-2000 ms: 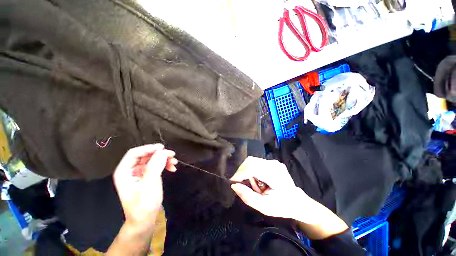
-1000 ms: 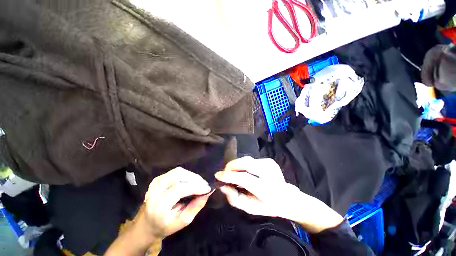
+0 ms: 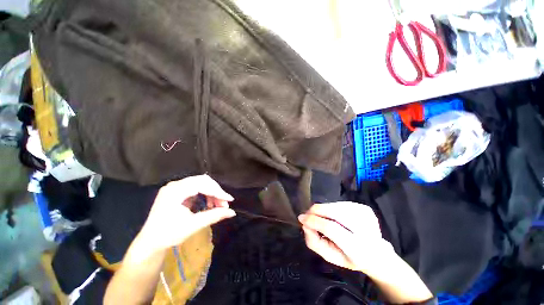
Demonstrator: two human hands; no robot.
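Observation:
A thin dark thread (image 3: 265,218) runs nearly straight between my hands, above my dark-clothed lap. My left hand (image 3: 182,214) pinches one end at thumb and fingertips; something dark shows inside its curled fingers, too unclear to name. My right hand (image 3: 346,235) pinches the other end; no needle can be made out. The dark brown-grey garment (image 3: 137,113) fills the upper left, with a folded double band (image 3: 203,101) across it. A narrow strip of the same cloth (image 3: 277,202) hangs from its lower edge, between and just above my hands.
Red-handled scissors (image 3: 417,53) lie on the white table (image 3: 370,77). A blue crate (image 3: 373,149) holds a whitish bag of small brown pieces (image 3: 444,146). Black cloth (image 3: 441,220) covers the right. A loose pink thread (image 3: 170,145) lies on the garment. Yellowish cloth (image 3: 188,268) is below my left hand.
My hands were close together and are now apart, with the thread stretched between them. The view has shifted, so garment, scissors and crate appear further right. The hanging strip shows more.

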